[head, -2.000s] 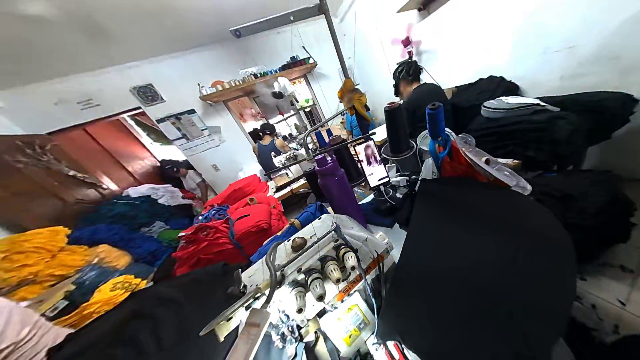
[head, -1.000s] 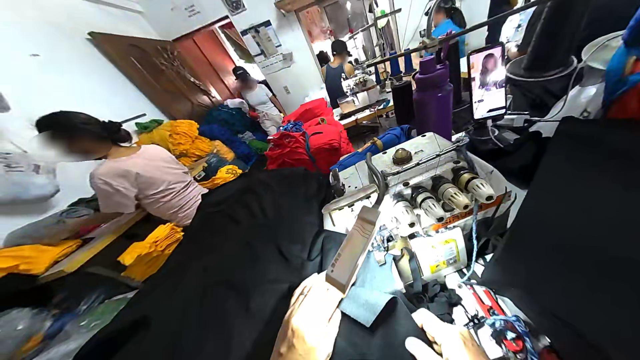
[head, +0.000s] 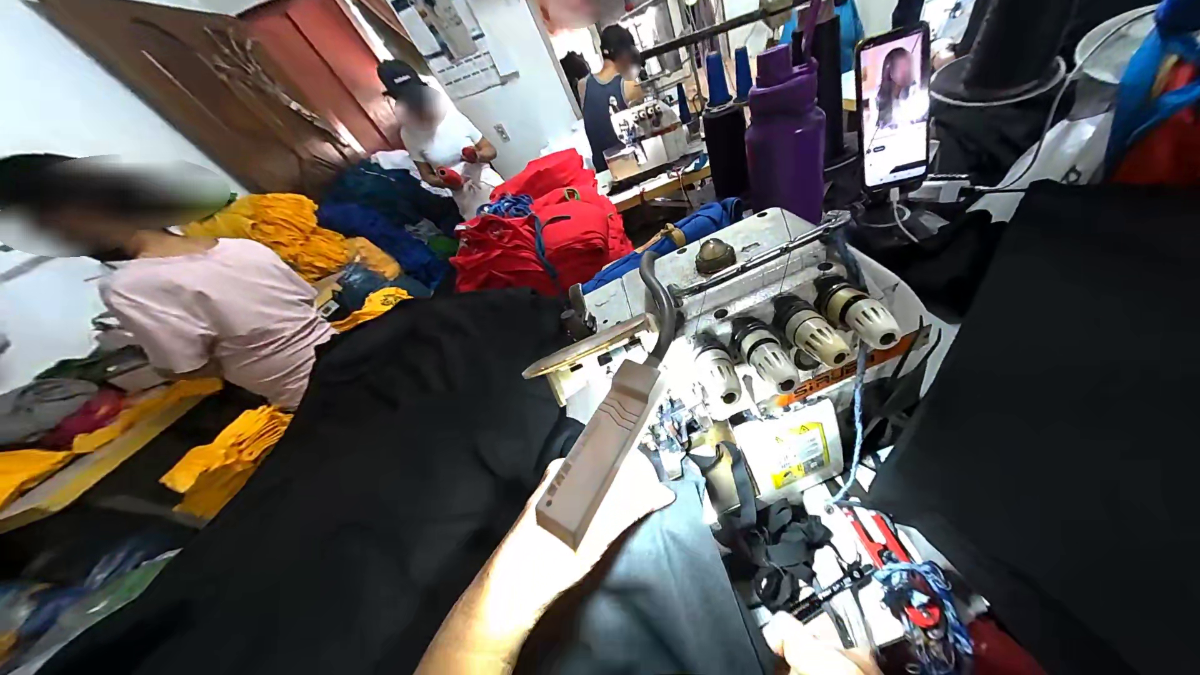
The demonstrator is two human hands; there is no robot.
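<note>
My left hand (head: 600,511) lies at the needle area of a white overlock sewing machine (head: 750,234), on grey-blue fabric (head: 666,581). The lamp head (head: 600,450) on a bent neck hides part of this hand, and its fingers are washed out by glare. At the bottom edge, my right hand (head: 816,647) is partly cut off, beside the right side of the fabric and near black scraps (head: 787,553); its fingers cannot be made out clearly. Black cloth (head: 403,441) spreads to the left of the machine. Four tension dials (head: 806,328) line the machine's front.
A purple bottle (head: 786,136) and a lit phone (head: 893,108) stand behind the machine. Red-handled snips (head: 877,534) and tangled thread (head: 923,591) lie at lower right. More black cloth (head: 1069,403) covers the right. Co-workers (head: 225,300) are at left and behind, near red garments (head: 553,230).
Two seconds ago neither of my hands showed. Since one second ago my left hand has moved up under the lamp head, toward the needle area. The view has turned left since the first frame.
</note>
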